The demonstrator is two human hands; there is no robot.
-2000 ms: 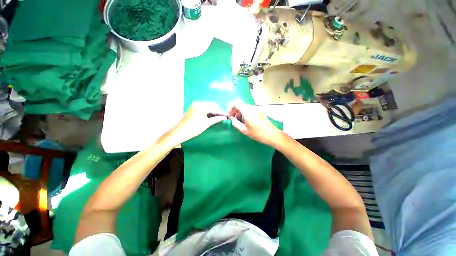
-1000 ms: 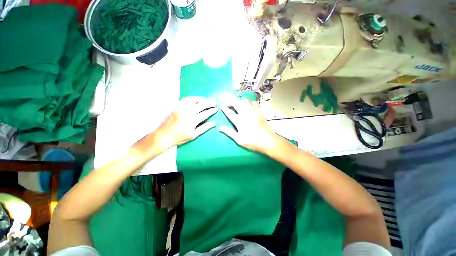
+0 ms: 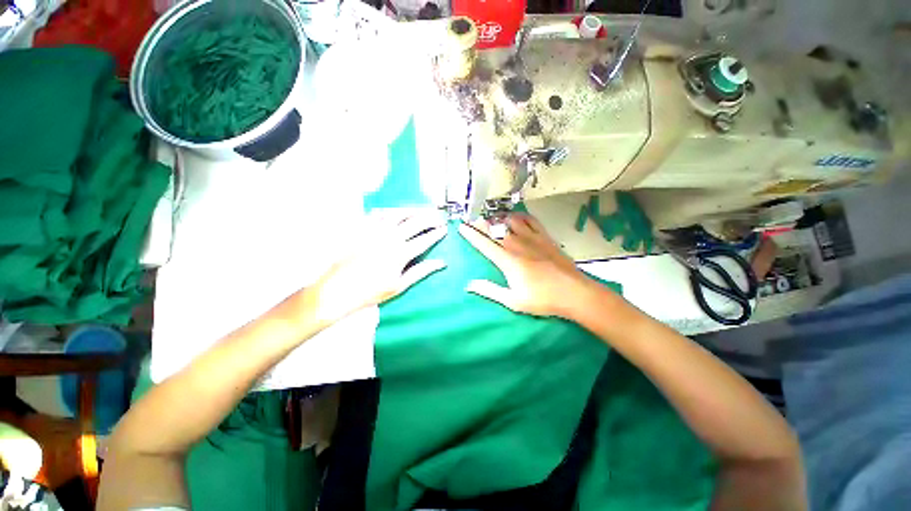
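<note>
A green garment panel (image 3: 479,369) lies on the white machine table and drapes over the lap. The cream, oil-stained sewing machine (image 3: 599,110) stands over its far part, with the needle area just beyond my fingertips. My left hand (image 3: 375,261) lies flat on the panel's left edge, fingers apart, overexposed. My right hand (image 3: 529,264) lies on the panel to the right, fingers spread, close to the presser foot (image 3: 491,208). Neither hand visibly grips cloth. Glare hides detail at the needle.
A metal pot (image 3: 222,75) of green strips stands at the upper left, beside heaped green cloth (image 3: 65,190). Small green tabs (image 3: 616,222) lie on the machine bed, with black-handled scissors (image 3: 723,286) to the right. A red container (image 3: 489,20) stands behind the machine head.
From pinching something small together two seconds ago, my hands have spread flat on the panel. The panel has moved farther under the machine head. The view has also shifted.
</note>
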